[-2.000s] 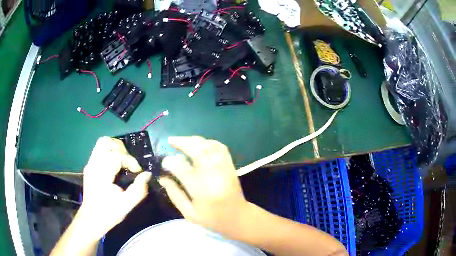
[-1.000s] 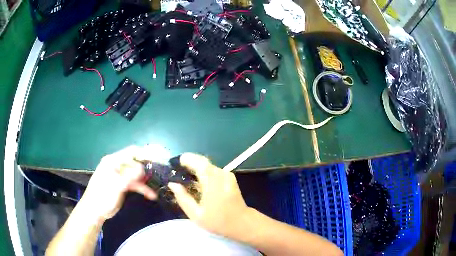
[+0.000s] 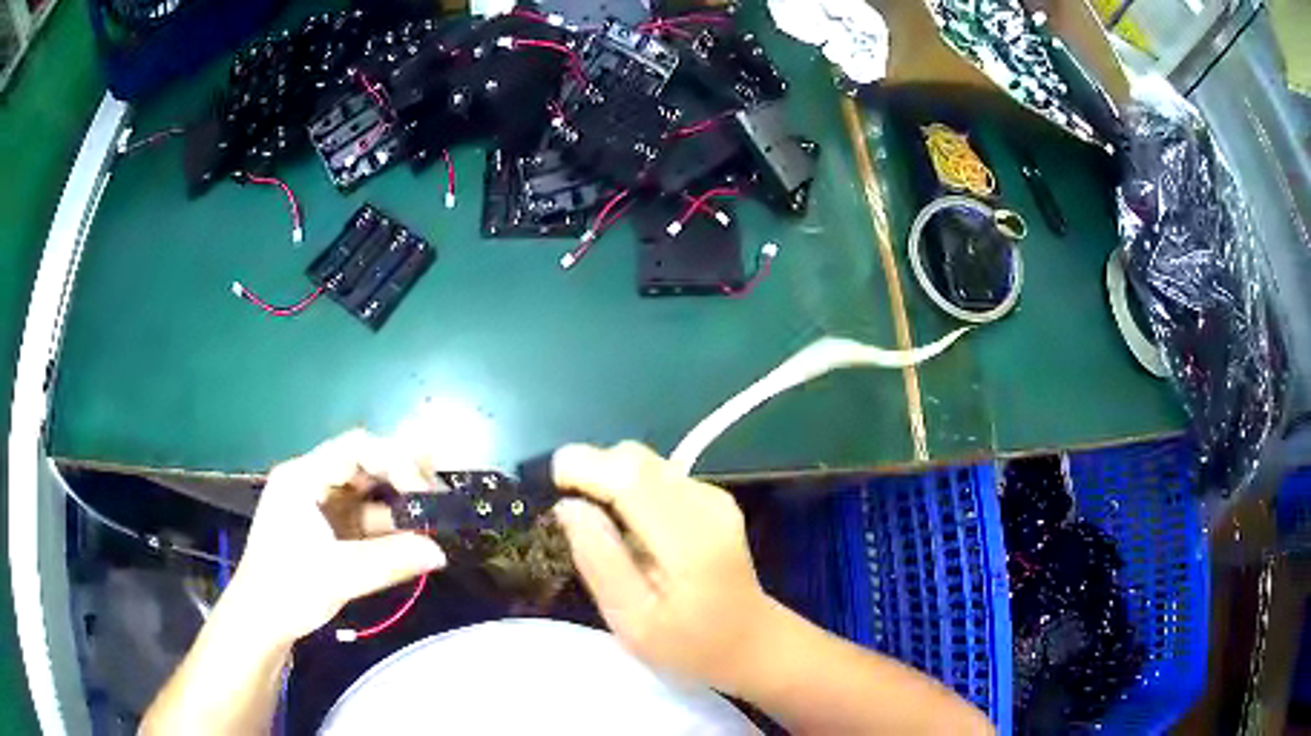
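Observation:
A black battery holder (image 3: 482, 503) is held level between my two hands at the bench's front edge. Its red lead wire (image 3: 388, 618) hangs below my left hand and ends in a small white connector. My left hand (image 3: 324, 532) grips the holder's left end. My right hand (image 3: 654, 554) is at its right end, with a black piece at the index fingertip that may be a finger cot. A cream adhesive strip (image 3: 776, 377) runs from the tape roll (image 3: 925, 276) over the wood strip to my right hand. Its end there is hidden.
Battery holders (image 3: 503, 101) lie heaped at the back; one (image 3: 371, 266) lies apart at left, another (image 3: 687, 259) at the heap's front. A shiny bag (image 3: 1201, 273) hangs at right. A blue crate (image 3: 935, 590) of black parts stands below. A cardboard box (image 3: 1064, 43) is back right.
The battery holder has gone from upright to level between both hands, and its red lead now hangs below. The strip has lifted off the bench and curves between roll and right hand.

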